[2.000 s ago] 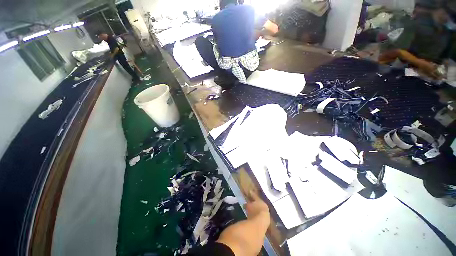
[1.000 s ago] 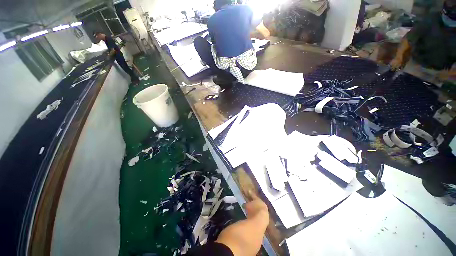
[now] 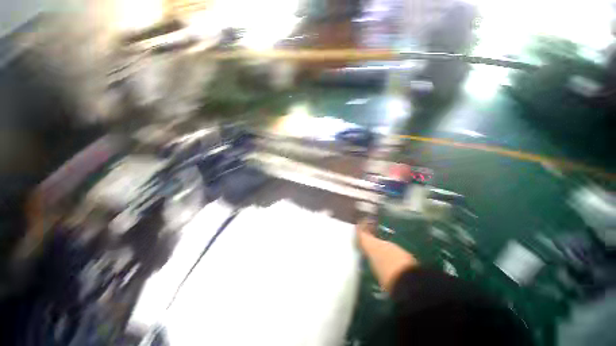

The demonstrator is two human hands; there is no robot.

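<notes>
The picture is strongly blurred. A large white-topped body panel stack (image 3: 270, 277) lies at the lower middle, with a thin dark line running slantwise across its left part. My right hand (image 3: 378, 250) reaches in from the lower right in a dark sleeve, at the stack's upper right edge by the table's end. Its fingers are too blurred to tell whether they are open or closed. My left hand is out of the picture.
Long pale metal rails (image 3: 311, 174) run behind the stack to a red-and-blue fitting (image 3: 402, 174). Blurred navy and white offcuts (image 3: 101, 263) lie at left. Green floor (image 3: 493, 203) with scraps and a yellow line is at right.
The view has swung far to the right. My left hand, earlier at the table edge, has gone out of the picture. My right hand has come into view.
</notes>
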